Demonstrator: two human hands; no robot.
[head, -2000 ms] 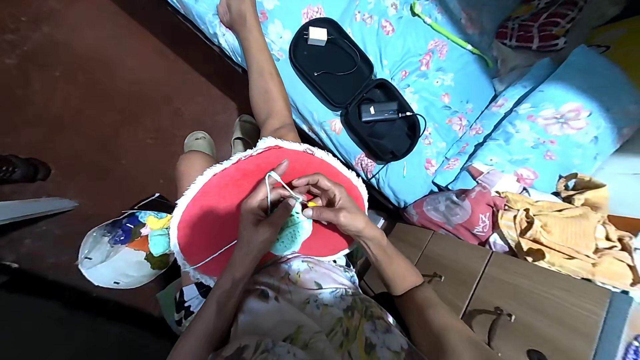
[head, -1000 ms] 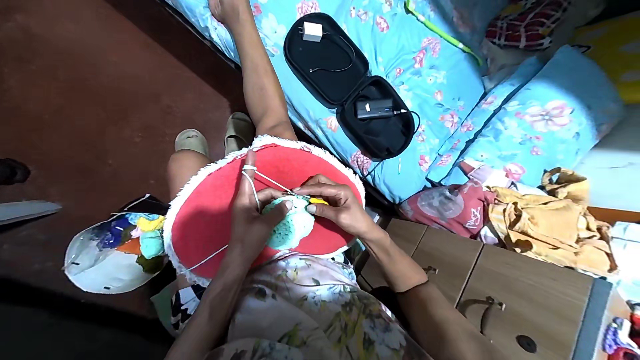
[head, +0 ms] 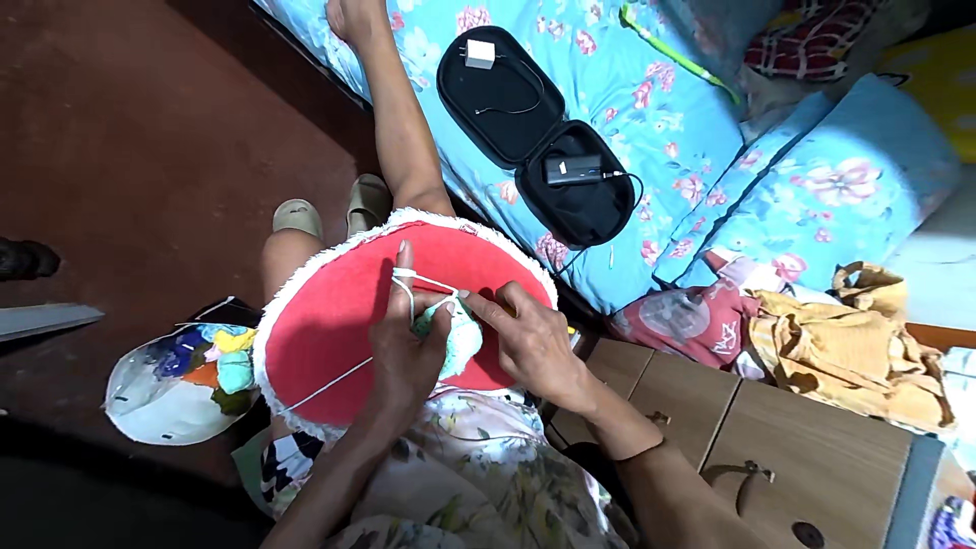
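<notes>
A round red cushion with white fluffy trim [head: 328, 328] lies across the lap. Above it, my left hand [head: 408, 335] pinches a mint-green crocheted piece [head: 461, 347], its raised index finger wrapped with pale yarn [head: 423, 279]. A strand of that yarn runs down-left over the cushion to its edge. My right hand [head: 530, 335] is at the top of the crocheted piece, fingers bent around a slim tool mostly hidden by them; a crochet hook's tip seems to meet the yarn there.
A white bag of colored yarn balls [head: 164, 412] is on the floor at left. An open black case [head: 496, 99] with a power bank [head: 573, 169] and white charger [head: 479, 54] lies on the floral bed. Wooden drawers [head: 801, 450] and yellow cloth [head: 846, 358] are at right.
The yarn tool's yellow handle showed at my right fingers earlier and is now mostly hidden. My left index finger has straightened upward since two seconds ago.
</notes>
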